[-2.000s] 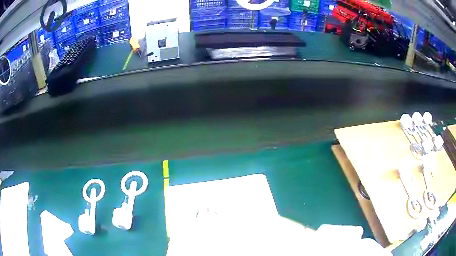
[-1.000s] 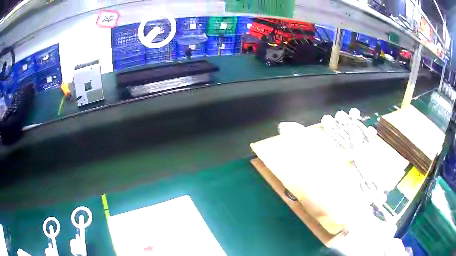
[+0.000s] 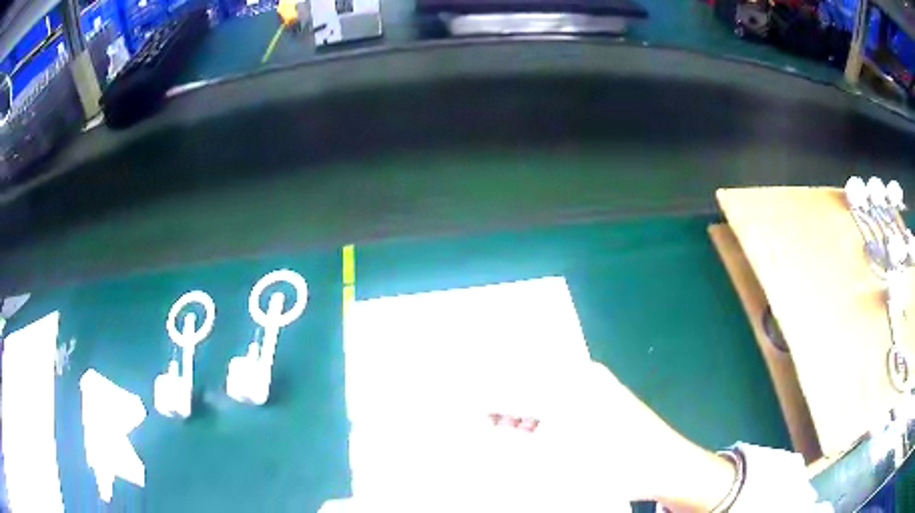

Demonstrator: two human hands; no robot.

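My right hand (image 3: 642, 431) reaches in from the lower right over the white sheet (image 3: 451, 331). It is washed out by glare; its fingers and anything in them cannot be made out. A dark band circles the wrist, with a pale sleeve behind. Small reddish marks show in the bright area. A pale patch at the bottom edge, left of the sheet's lower part, may be my left hand; I cannot tell. Two white ring-and-stem parts, one left (image 3: 181, 356) and one right (image 3: 265, 336), lie on the green surface with their rings away from me.
Tan cardboard (image 3: 783, 291) at right bears several pale round-headed parts (image 3: 875, 215) and a ring part (image 3: 899, 369). A jagged white piece (image 3: 110, 426) and another white sheet (image 3: 32, 411) lie at far left. Yellow tape (image 3: 349, 266) marks the bench. The dark conveyor (image 3: 451, 130) runs across behind.
The view has swung right, then back left and down. My right hand now lies over the white sheet. One front ring part shows on the cardboard, where two showed at first.
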